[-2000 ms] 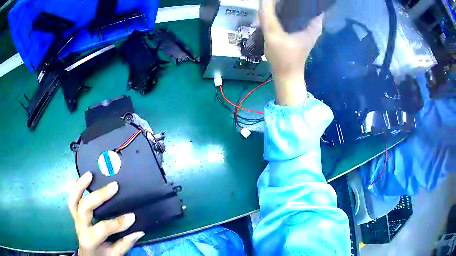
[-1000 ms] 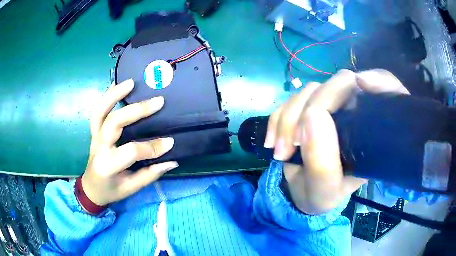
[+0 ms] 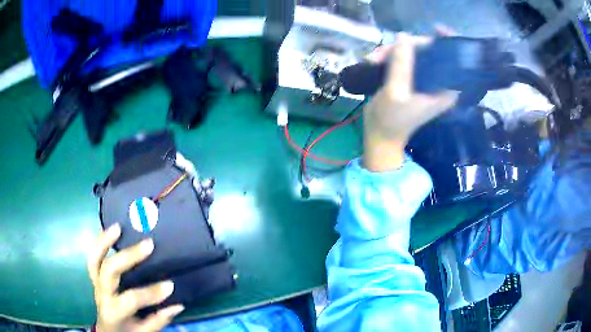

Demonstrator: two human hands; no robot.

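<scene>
The black blower fan housing (image 3: 175, 224) lies flat on the green bench at the left, its round label (image 3: 143, 215) facing up and thin lead wires beside it. My left hand (image 3: 133, 279) rests on its lower left part, fingers spread, holding it. My right hand (image 3: 398, 97) is raised over the bench, blurred, gripping the black electric screwdriver (image 3: 463, 65). The driver's front end (image 3: 359, 78) points left at the screw feeder (image 3: 291, 78). Its tip is too blurred to make out.
A blue bin (image 3: 39, 39) stands at the back left with black plastic parts (image 3: 185, 91) beside it. Red and black wires (image 3: 311, 154) lie below the feeder. Finished black units (image 3: 453, 146) stand at the right. Another person's blue sleeve (image 3: 557, 207) is at the right edge.
My right hand has lifted the screwdriver from the housing's right edge to the feeder. The view has shifted, so the housing appears lower left. My left hand stays on it.
</scene>
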